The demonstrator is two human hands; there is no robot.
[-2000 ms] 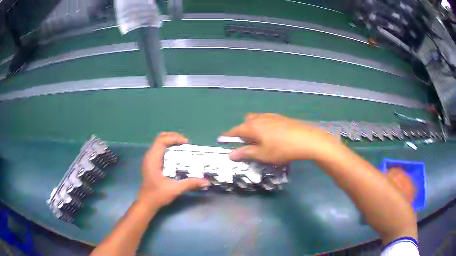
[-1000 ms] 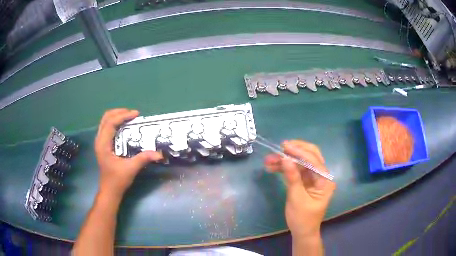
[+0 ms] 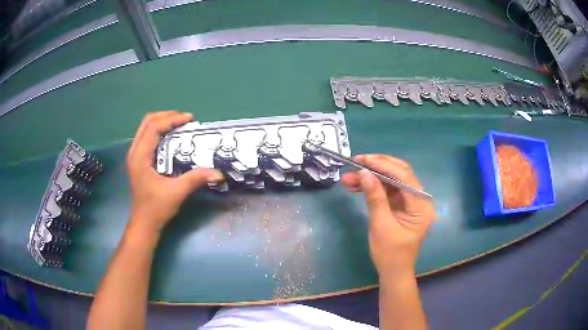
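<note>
A stack of grey-silver four-station housings (image 3: pixel 248 138) lies in front of me on the green mat. My left hand (image 3: pixel 158 167) grips its left end, fingers behind and thumb along the front. My right hand (image 3: pixel 393 203) holds thin metal tweezers (image 3: pixel 380 175) like a pen. The tweezer tip is at the rightmost round seat of the top housing; whether a piece is in the tip is too small to tell. Tiny copper-coloured specks (image 3: pixel 284 251) lie scattered on the mat in front of the stack.
A blue bin (image 3: pixel 487 177) of copper-orange pieces stands at the right. A side stack of housings (image 3: pixel 55 200) stands at the far left. A row of placed housings (image 3: pixel 412 91) lies behind at right, with thin tools (image 3: pixel 516 76) by its end. An upright post (image 3: pixel 138 29) stands at the back.
My right hand came off the stack and now holds tweezers. In the last second the tweezer tip moved from the stack's right edge onto the rightmost seat. The view has shifted.
</note>
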